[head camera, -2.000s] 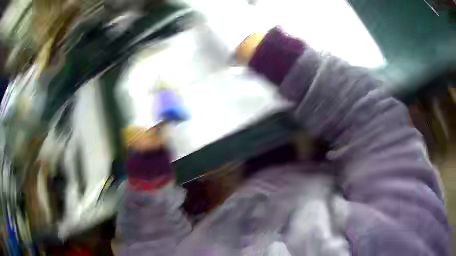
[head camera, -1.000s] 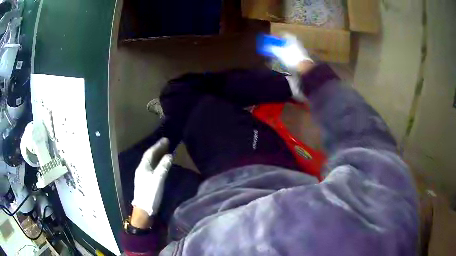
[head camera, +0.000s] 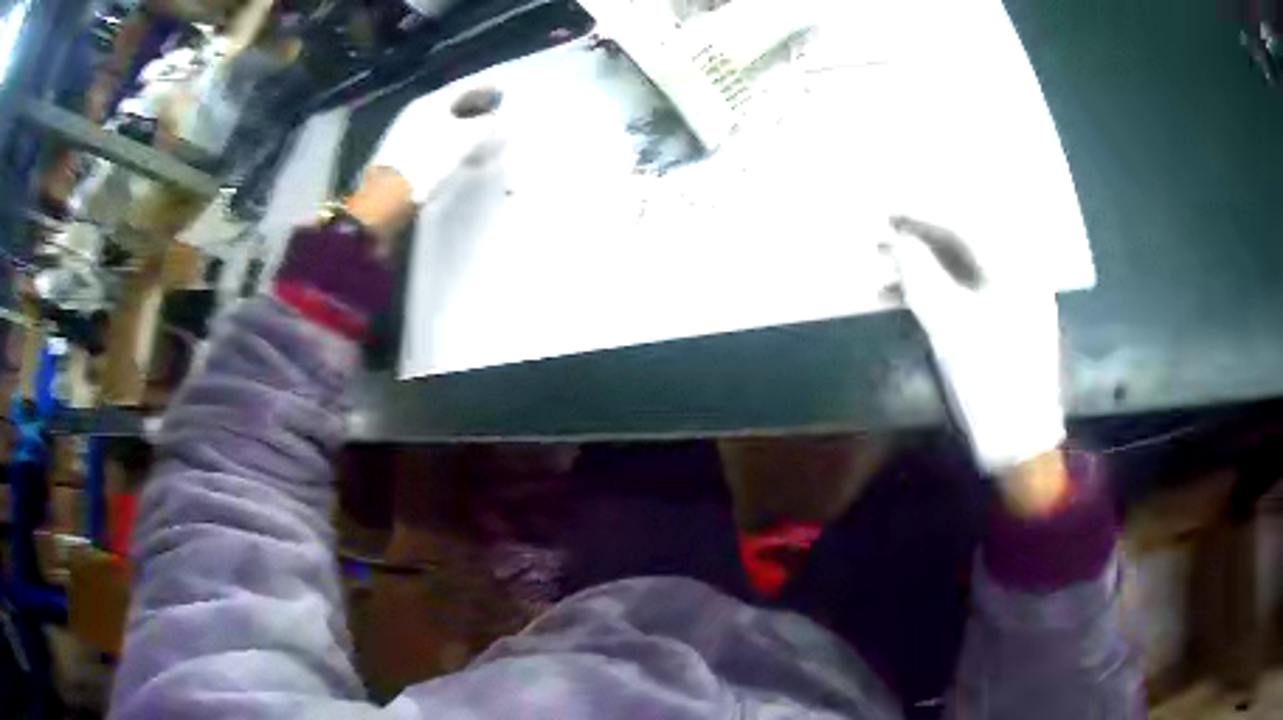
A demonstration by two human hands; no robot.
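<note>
A white sheet [head camera: 549, 281] lies on the dark green bench top, overexposed. A white camera unit or bracket [head camera: 683, 85] rests near its far edge, with dark specks beside it. My left hand [head camera: 436, 176] reaches over the sheet's left side; its white glove blends into the sheet and the fingers are hard to make out. A small dark patch [head camera: 476, 101] shows just beyond it. My right hand [head camera: 985, 345], in a white glove, is blurred over the sheet's right front edge. A dark patch at its fingers may be shadow or a thing; I cannot tell.
The green bench front edge [head camera: 633, 401] runs across in front of my body. Piled cluttered items [head camera: 183, 85] and a grey bar [head camera: 120, 148] are at the left. A red thing [head camera: 777, 556] shows below the bench.
The view has swung from the floor cartons back to the bench. Both hands are now over the sheet. The blue thing seen in my right hand no longer shows.
</note>
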